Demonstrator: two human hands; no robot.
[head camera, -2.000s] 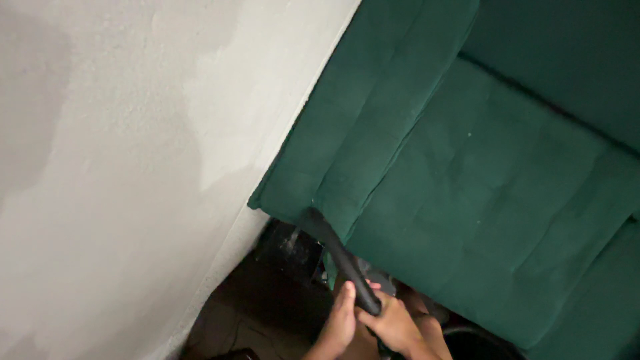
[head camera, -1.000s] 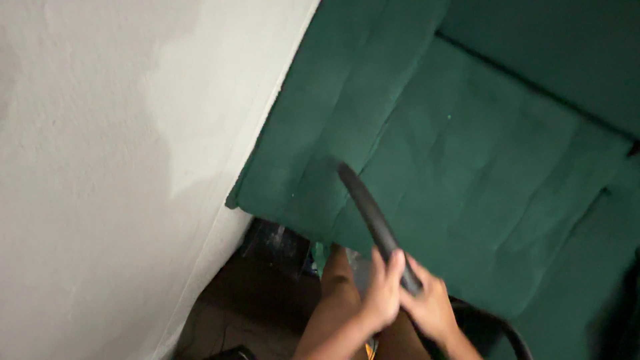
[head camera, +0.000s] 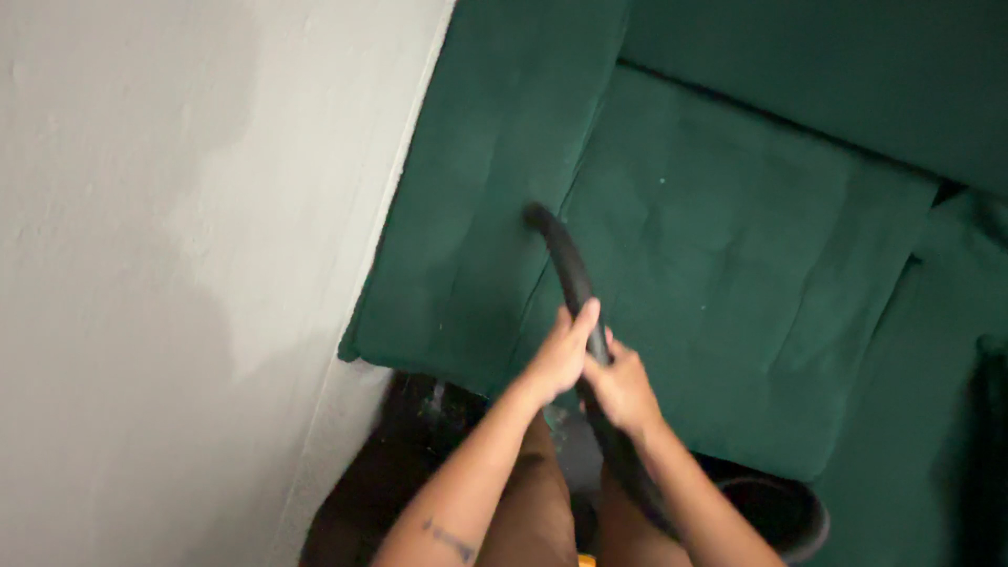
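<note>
Both of my hands grip a black vacuum cleaner hose with a curved tube end (head camera: 573, 272). My left hand (head camera: 563, 354) wraps it a little higher, and my right hand (head camera: 624, 386) holds it just below and to the right. The tube's tip is at the green upholstered armrest (head camera: 480, 236) of a sofa, left of the seam by the seat cushion (head camera: 732, 276); the tip is blurred, so contact is hard to tell. Below my hands the hose runs down between my forearms.
A pale, unevenly toned wall (head camera: 197, 260) borders the armrest on the left. The sofa backrest (head camera: 827, 63) is at the upper right. My legs stand at the sofa's front edge, over a dark floor. A dark rounded object (head camera: 780, 512) lies at the lower right.
The tube's tip has moved from the armrest's front edge farther up along the armrest, and both hands have moved forward with it. Both hands still hold the tube.
</note>
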